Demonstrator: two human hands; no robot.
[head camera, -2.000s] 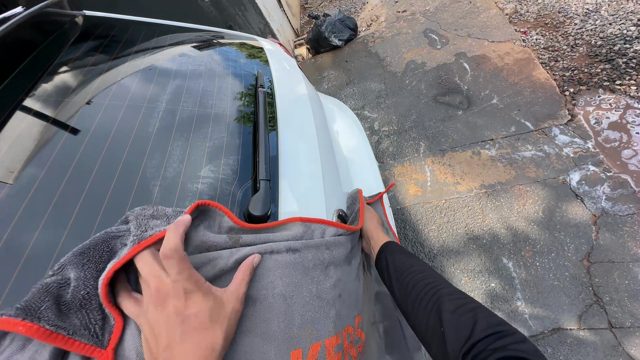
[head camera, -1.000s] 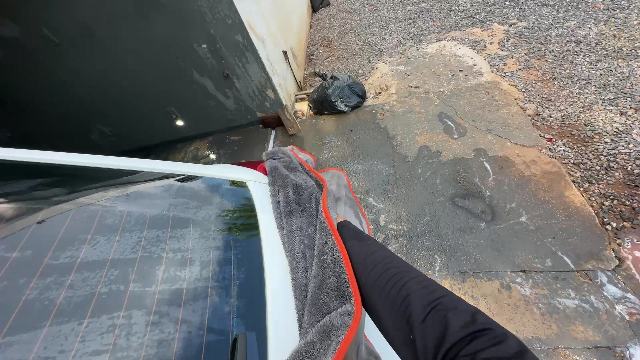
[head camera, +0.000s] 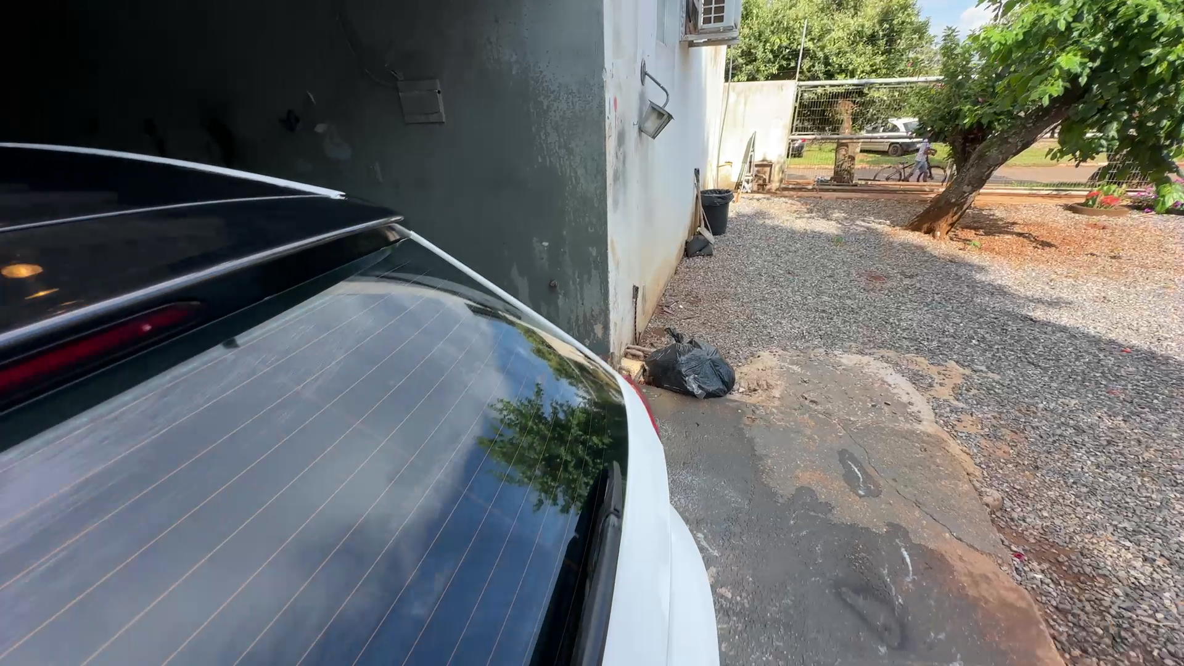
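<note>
Neither my left hand nor my right hand shows in the head view now, and no towel is in sight. The rear window (head camera: 305, 481) of a white car fills the lower left, with thin heating lines and reflections of clouds and a tree. Along its right edge lies a black rear wiper (head camera: 601, 564). White bodywork (head camera: 652, 518) curves around the glass on the right. At the left, a red brake light (head camera: 102, 347) sits under the dark roof edge (head camera: 185, 245).
A black garbage bag (head camera: 692, 367) lies by the corner of a dark wall (head camera: 499, 166). Wet concrete (head camera: 814, 518) borders gravel (head camera: 925, 296). Farther back are a black bin (head camera: 716, 211), a leaning tree (head camera: 999, 162), a wire fence (head camera: 865, 111) and a distant person (head camera: 922, 160) near a bicycle.
The view has swung up toward the yard. My hand and the gray towel with its red-orange edging, on the car's rear side a second ago, have left the picture.
</note>
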